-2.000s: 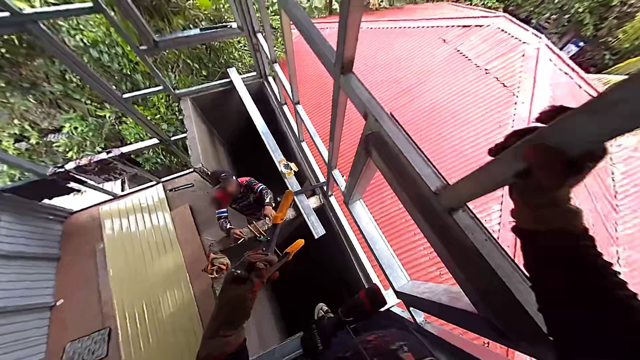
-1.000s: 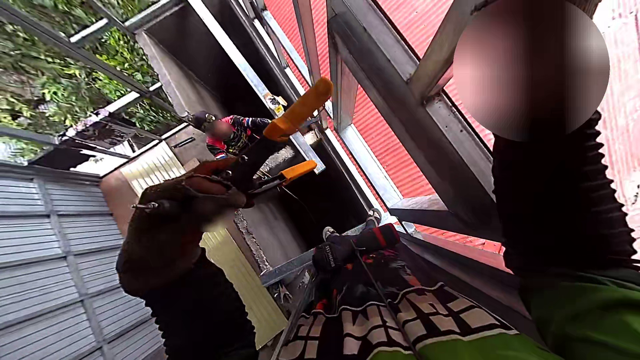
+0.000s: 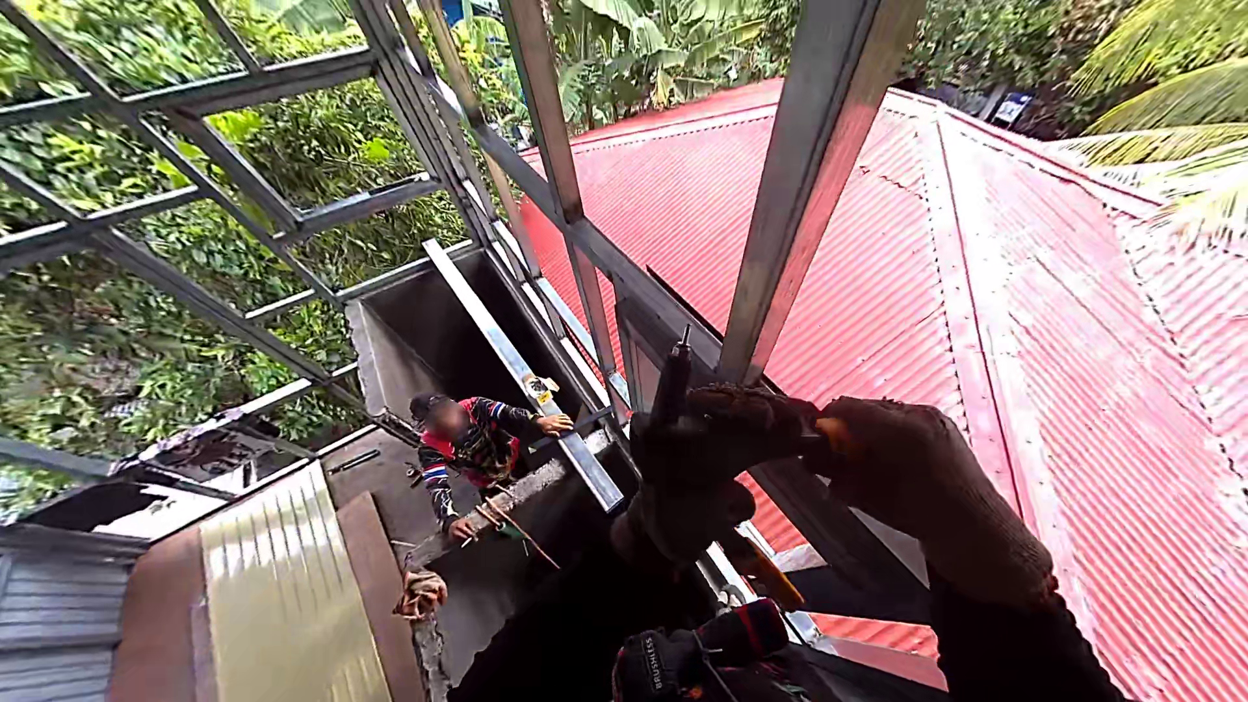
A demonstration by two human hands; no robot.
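Note:
My gloved left hand (image 3: 687,478) holds the dark head of a hand tool with orange handles, which looks like a hand riveter (image 3: 673,380); its thin tip points up. My gloved right hand (image 3: 921,478) closes around one orange handle at its right. The other orange handle (image 3: 775,580) hangs below, between the hands. Just behind them, a metal stud (image 3: 814,185) of the frame rises. Below my hands, near my body, is a black and red power tool (image 3: 653,663).
Another person (image 3: 473,444) stands lower down, one hand on a metal channel (image 3: 517,375) that lies across a dark opening. Red corrugated roofing (image 3: 877,253) spreads beyond the frame. Yellowish sheeting (image 3: 292,585), a crumpled cloth (image 3: 421,595) and a concrete wall edge (image 3: 517,502) lie at lower left.
My right hand has left the metal frame member it held two seconds ago and now grips the tool's handle. The tool has come over to the right in my left hand. The view has swung up.

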